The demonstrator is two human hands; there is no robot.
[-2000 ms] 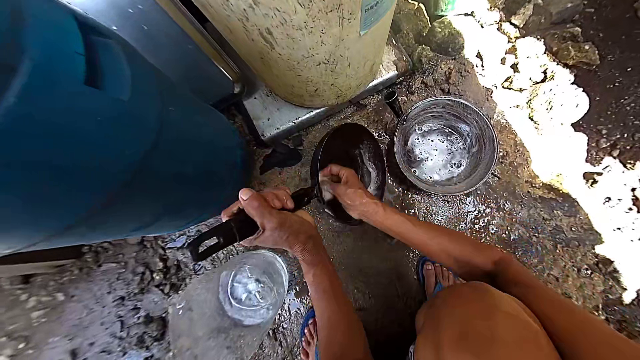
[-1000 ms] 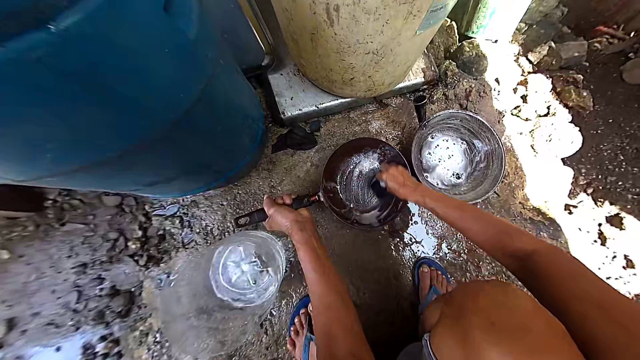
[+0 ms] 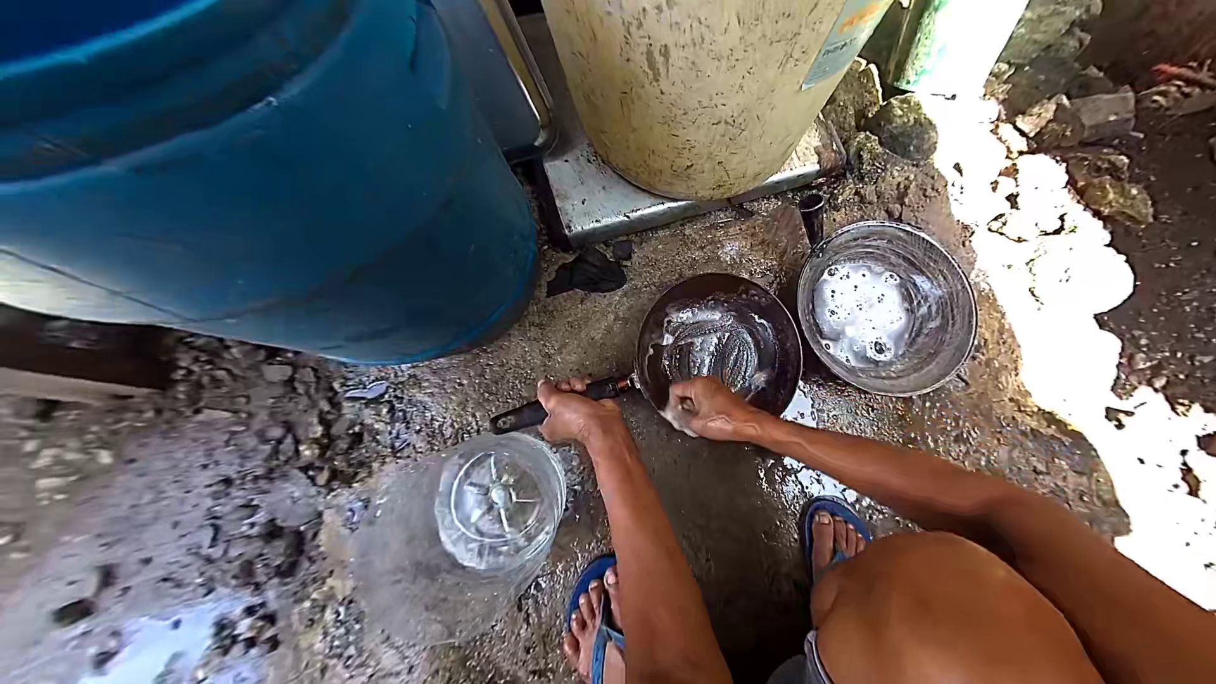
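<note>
A dark frying pan (image 3: 719, 328) with soap suds on its inner face lies in front of me. My left hand (image 3: 575, 410) is closed around its black handle (image 3: 521, 418), near the pan. My right hand (image 3: 708, 408) presses at the pan's near rim with curled fingers; a pale, foamy bit shows at them, and what it holds is mostly hidden. Just right of the pan stands a scratched metal pot (image 3: 936, 323) with a dark handle and foamy water inside. Below my left hand is a clear plastic container (image 3: 499, 499) that seems to hold water.
A large blue plastic barrel (image 3: 285, 190) fills the upper left. A stained cream drum (image 3: 693, 95) stands on a metal slab (image 3: 617, 204). A black scrap (image 3: 587, 273) lies beside the barrel. Rocks (image 3: 902, 126) edge the upper right, and the ground is wet, with gravel at left.
The pan, tilted up in both hands two seconds ago, is now lower, its inside facing up. My right hand has moved from the pan's right side to its near rim since one second ago.
</note>
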